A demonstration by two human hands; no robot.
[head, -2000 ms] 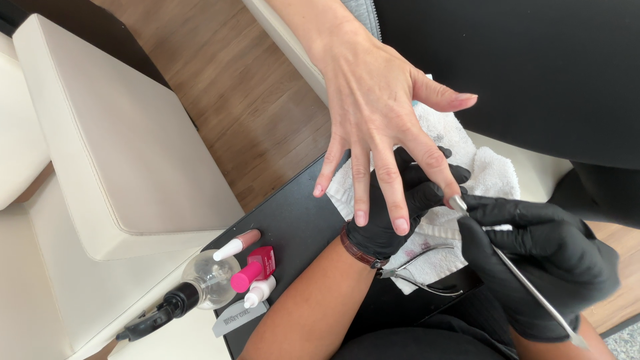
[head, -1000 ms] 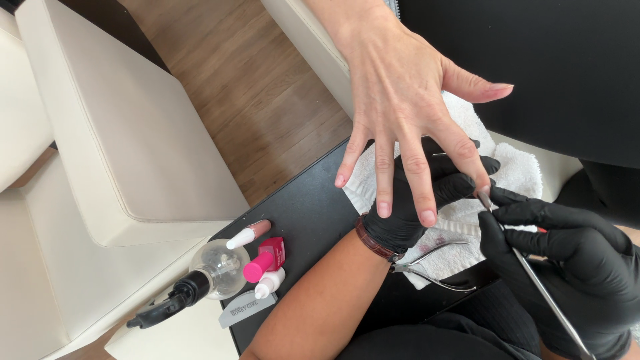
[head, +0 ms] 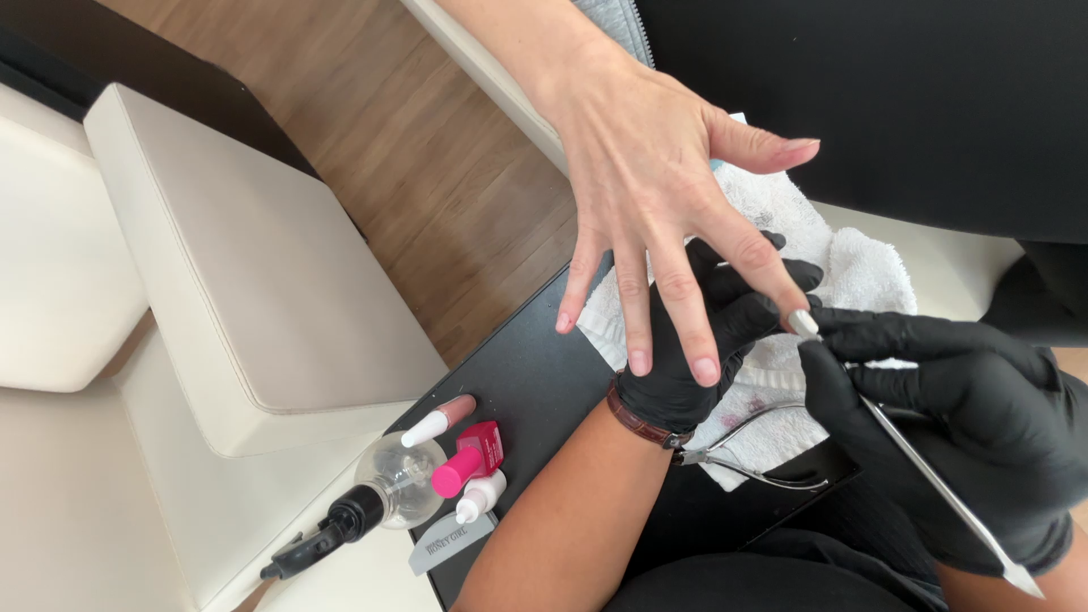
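Another person's hand (head: 646, 170) reaches in from the top with fingers spread. My left hand (head: 697, 340), in a black glove with a brown watch strap at the wrist, grips that person's index finger from below. My gloved right hand (head: 960, 408) holds a metal cuticle pusher (head: 935, 484); its broad tip lies against the nail of that index finger, and its pointed end sticks out at the lower right. A white towel (head: 867, 263) lies beneath the hands. Metal cuticle nippers (head: 748, 474) rest beside my left wrist, partly on the towel.
Along the edge of the black table (head: 535, 365) stand or lie a clear pump bottle (head: 404, 484), a pink polish bottle (head: 483, 446), a white-capped tube (head: 442, 420), a small white bottle (head: 483, 495) and a grey nail file (head: 450, 544). A cream padded seat (head: 272, 272) is at left.
The pusher stays at the index fingernail, and my left hand keeps hold of the finger. The broad tip now shows flatter over the nail than one second ago. The view has shifted slightly.
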